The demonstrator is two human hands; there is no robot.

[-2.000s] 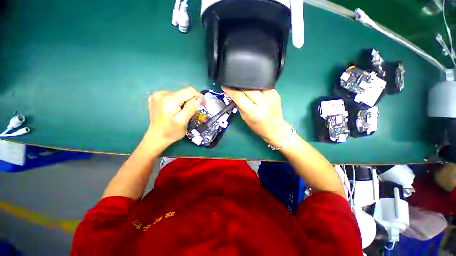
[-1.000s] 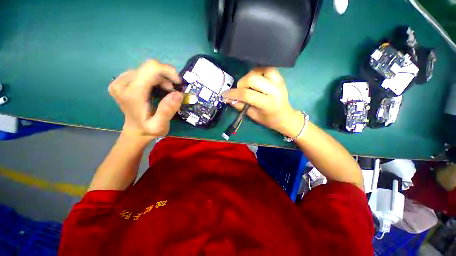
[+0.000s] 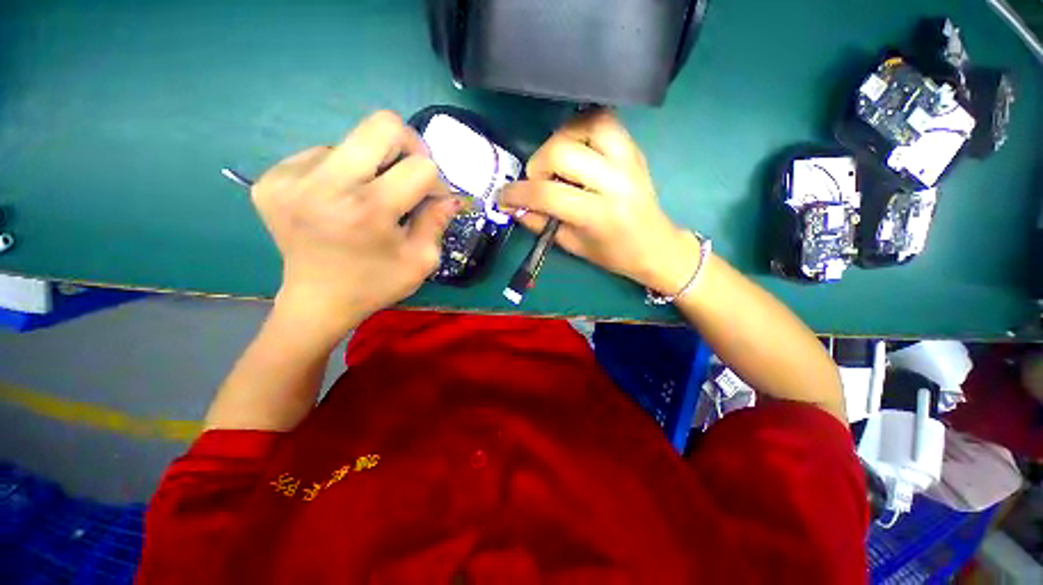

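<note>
A palm-sized black lens module (image 3: 459,155) with a white plate and dark board lies on the green bench, partly under my hands. My left hand (image 3: 355,211) is closed on a thin tool, whose silver shaft (image 3: 237,178) sticks out to the left; its fingertips are over the board. My right hand (image 3: 600,200) pinches a small pale plug at the board's right side. A dark wire bundle (image 3: 532,263) with a white plug end hangs below that hand. The black camera body (image 3: 572,46) lies just beyond, cut off by the top edge.
Several spare lens modules (image 3: 823,217) with exposed boards lie at the right of the bench. A white cable (image 3: 1018,34) runs at the top right. Below the bench's front edge are blue crates (image 3: 652,371) and white camera units (image 3: 904,446) at the right.
My left hand has moved right, from beside the module onto its board. My right hand stays at the board's side. The wire bundle, earlier across the board, now hangs right of the module.
</note>
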